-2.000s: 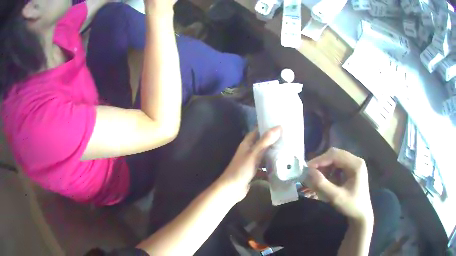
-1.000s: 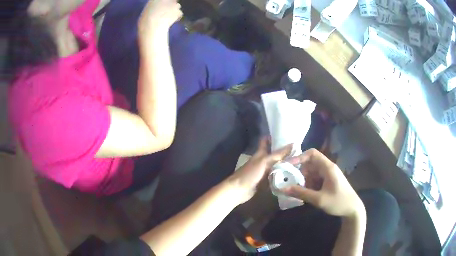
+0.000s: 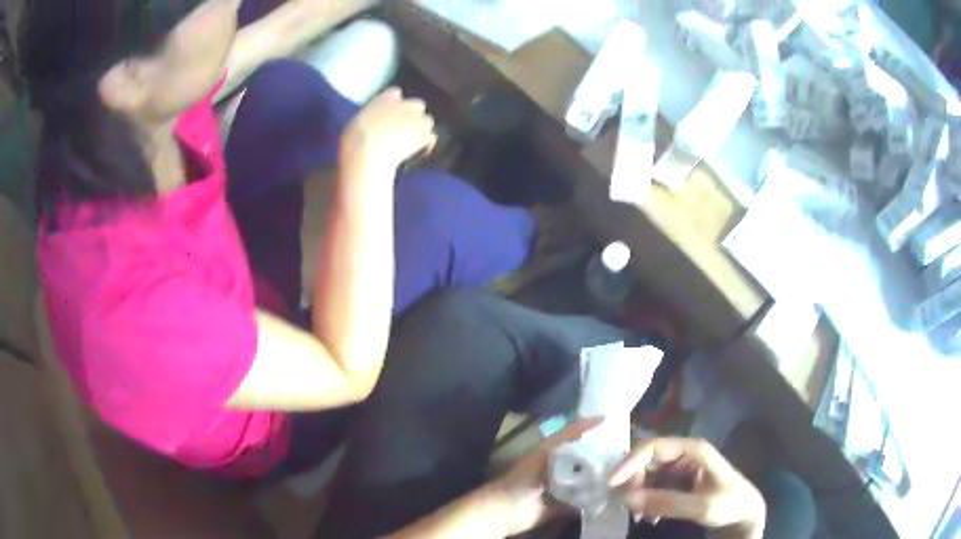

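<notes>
A white wrapped product (image 3: 576, 476) with a round end and a small dark hole is held low in the picture. A flat white sheet or flattened carton (image 3: 614, 381) extends above and below it; which one is unclear. My left hand (image 3: 527, 486) grips them from the left, its thumb along the product. My right hand (image 3: 685, 486) has its fingertips on the product's right side, gripping its edge. The fingers partly hide the product, and both hands are near the bottom edge.
A seated person in a pink top (image 3: 158, 316) is close on the left. A bottle with a white cap (image 3: 611, 268) stands below the curved table edge (image 3: 690, 284). Printed cartons (image 3: 635, 137) lie at the edge, with many heaped further back.
The view has shifted, so my hands and the product are lower in the picture. My right hand has moved from over the round end to its right side. More cartons show.
</notes>
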